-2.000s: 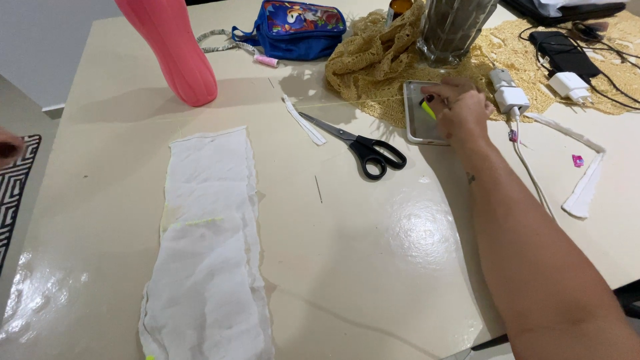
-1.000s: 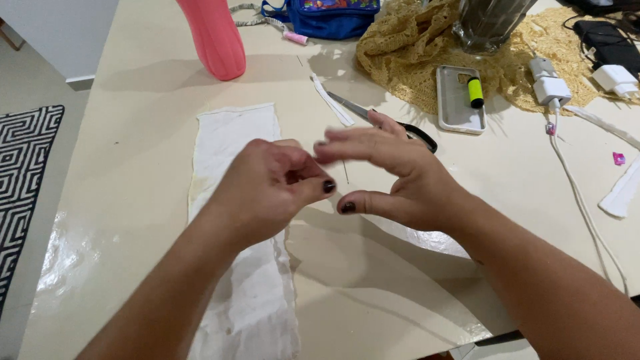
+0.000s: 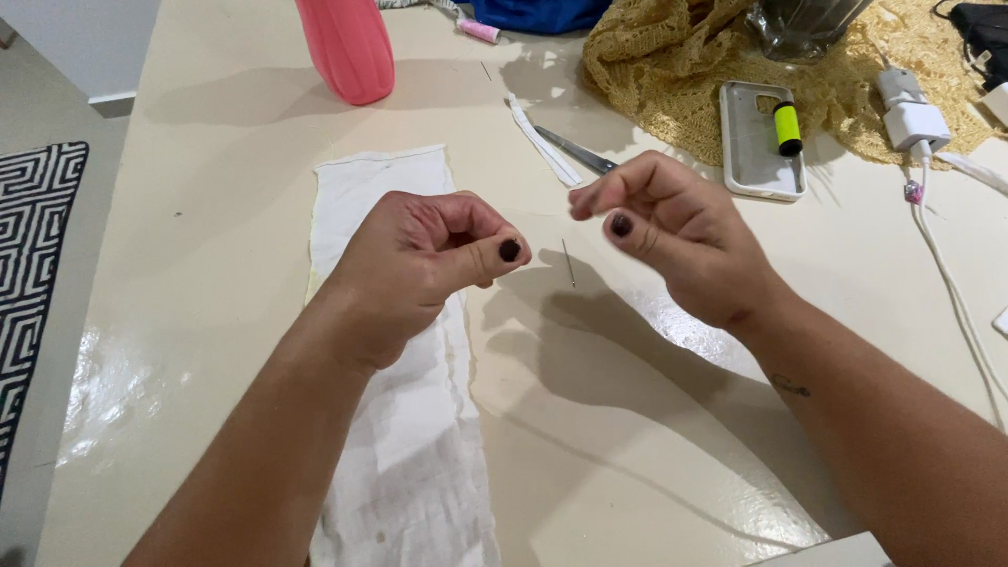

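Note:
My left hand (image 3: 441,268) has its thumb and index finger pinched together above a strip of white cloth (image 3: 409,457); a faint thread seems to run from it toward the right. My right hand (image 3: 669,236) is raised beside it, thumb and fingertips apart, with nothing clearly visible between them. A sewing needle (image 3: 568,263) lies on the table between and below the hands. Behind the right hand, the scissors (image 3: 573,150) show only part of their blades; the black handles are hidden. A narrow white cloth strip (image 3: 542,142) lies along the blade tip.
A pink bottle (image 3: 350,51) stands at the back left. Near a pink thread spool (image 3: 479,31) lies another thin needle or pin (image 3: 486,71). A neon-yellow spool (image 3: 786,128) rests on a phone case (image 3: 762,177) beside a yellow crocheted cloth (image 3: 669,79). A white charger (image 3: 916,126) trails its cable at right.
Two seconds ago my right hand was at the phone case and the yellow spool; it is now beside my left hand, which has come over the cloth. Since one second ago the hands have moved apart.

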